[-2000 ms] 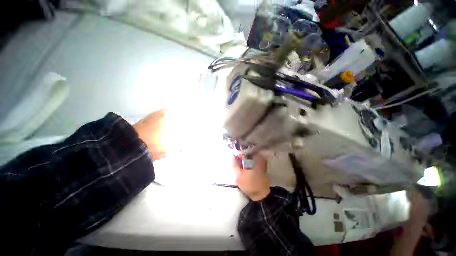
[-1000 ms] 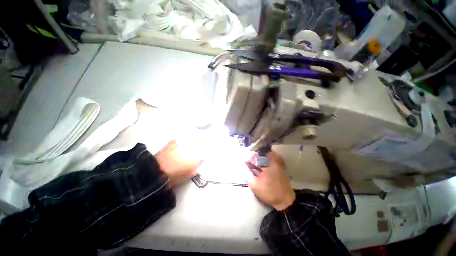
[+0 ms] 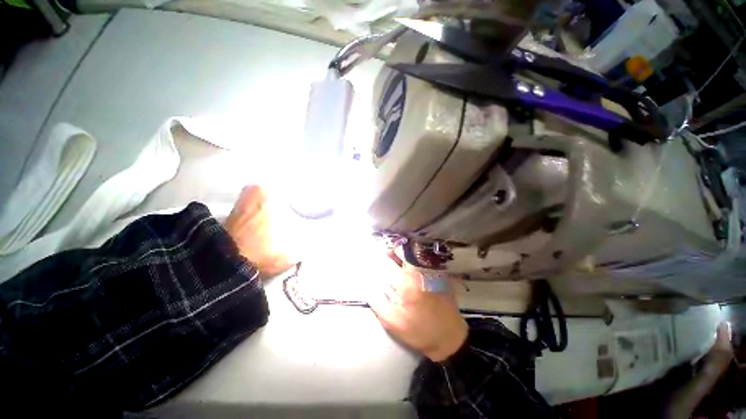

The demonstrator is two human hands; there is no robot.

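The cream sewing machine head (image 3: 446, 147) stands at centre right, with strong lamp glare at its needle area. A long white strip (image 3: 135, 172) lies curved on the table at left and runs into the glare. My left hand (image 3: 260, 232) rests on the table left of the needle, its fingers washed out. My right hand (image 3: 419, 311) is just right of and below the needle, fingertips by the presser foot. It wears something grey on a finger. The glare hides what either hand holds, if anything.
Black-bladed snips with purple handles (image 3: 564, 98) lie on top of the machine. Dark loop handles (image 3: 543, 319) stand right of my right hand. A folded white strip bundle (image 3: 51, 180) lies at far left. White cloth is at the back edge. Another person's arm (image 3: 705, 376) shows at lower right.
The view has shifted and come closer to the machine head. My right hand's fingers have moved up against the needle area. My left hand stays left of the needle.
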